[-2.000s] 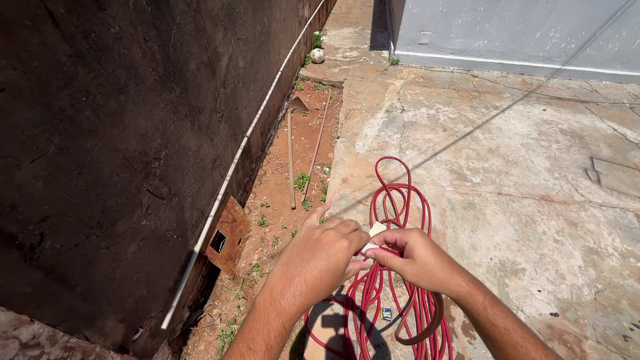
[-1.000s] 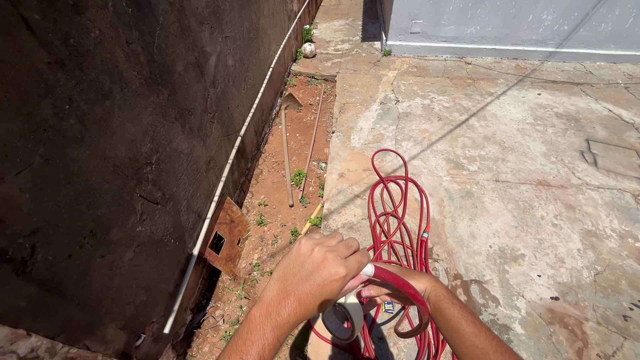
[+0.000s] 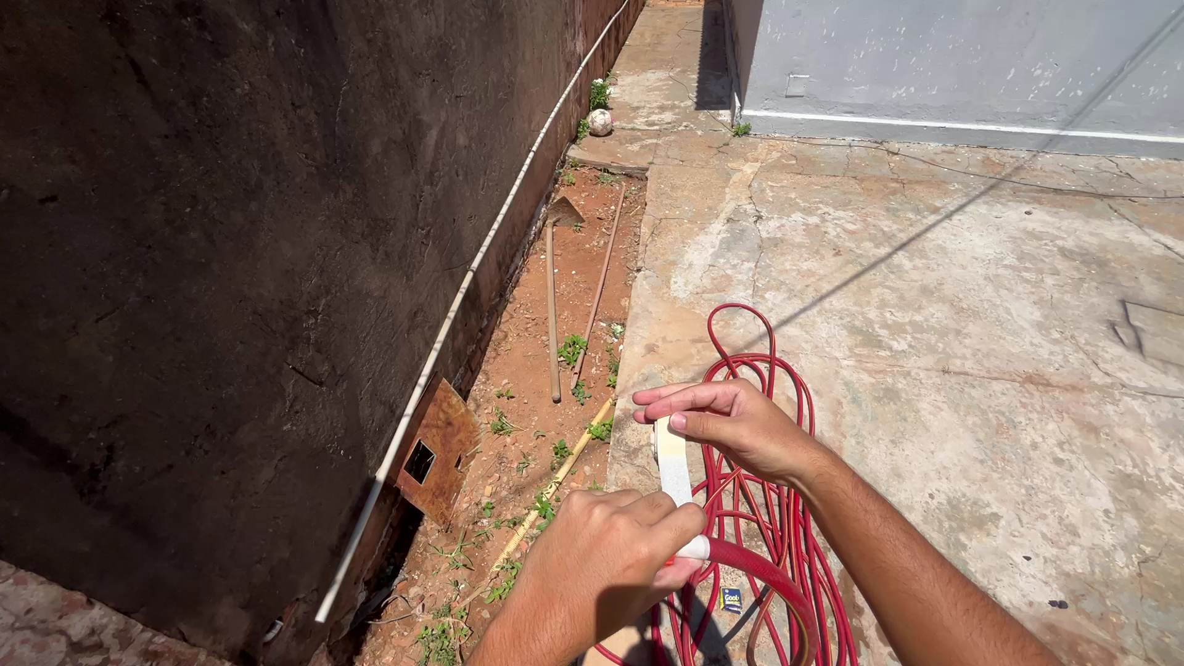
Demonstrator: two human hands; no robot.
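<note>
My left hand (image 3: 624,550) grips the end of a red hose (image 3: 763,562), where white tape (image 3: 694,548) wraps around it. A strip of white tape (image 3: 675,474) stretches up from there to my right hand (image 3: 731,425), whose thumb and fingers hold its upper end, apparently with the roll. The roll is mostly hidden behind the strip and fingers. Below both hands, the rest of the red hose (image 3: 803,393) lies in loose loops on the concrete. A small blue and yellow packet (image 3: 731,599) with writing lies among the loops.
A dark wall (image 3: 231,277) with a white pipe (image 3: 472,268) stands at left. Beside it, a soil strip holds a hoe (image 3: 552,314), a thin rod (image 3: 599,287), a yellow pole (image 3: 555,486) and a rusty metal plate (image 3: 439,453). A ball (image 3: 599,122) sits farther off, near a grey wall (image 3: 925,65).
The hands were close together over the hose; my right hand has moved up and away from my left, and a strip of white tape now spans between them.
</note>
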